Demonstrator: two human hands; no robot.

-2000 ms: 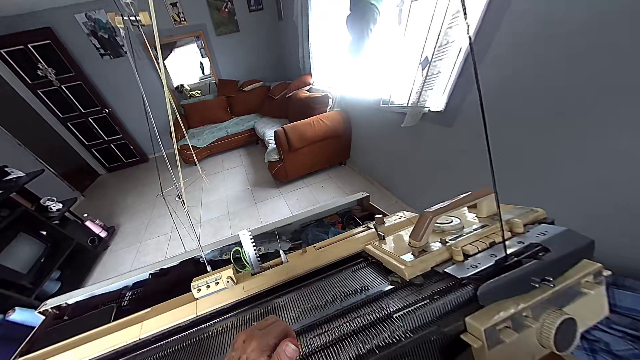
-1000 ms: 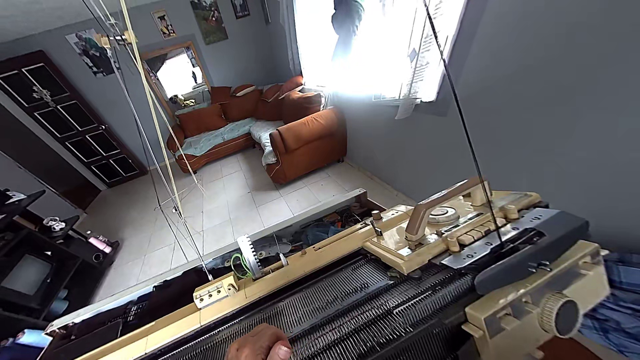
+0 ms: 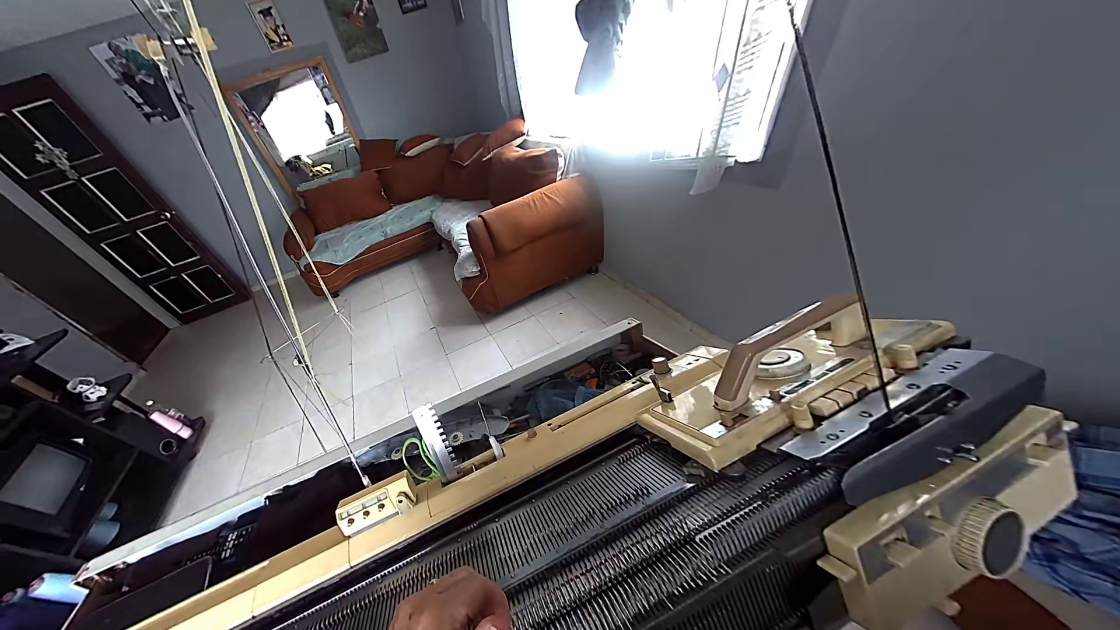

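Observation:
A knitting machine with a long needle bed (image 3: 604, 525) crosses the lower view. One bare hand (image 3: 451, 602) shows at the bottom edge, over the front of the needle bed, its fingers curled and mostly cut off; it looks like my left hand, and whether it holds anything is hidden. My right hand does not show. The beige carriage (image 3: 700, 420) with a brown handle (image 3: 779, 346) sits at the right of the bed. In front of it is a lower carriage with a ridged dial (image 3: 989, 536). A dark yarn (image 3: 836, 192) runs down into the carriage.
Pale yarns (image 3: 254, 201) hang from a tension mast at upper left. A white toothed wheel (image 3: 435, 444) and a row counter (image 3: 374, 510) stand on the rear rail. Behind are an orange sofa (image 3: 538, 241), a window and a dark door (image 3: 105, 192). Black shelves stand at the left.

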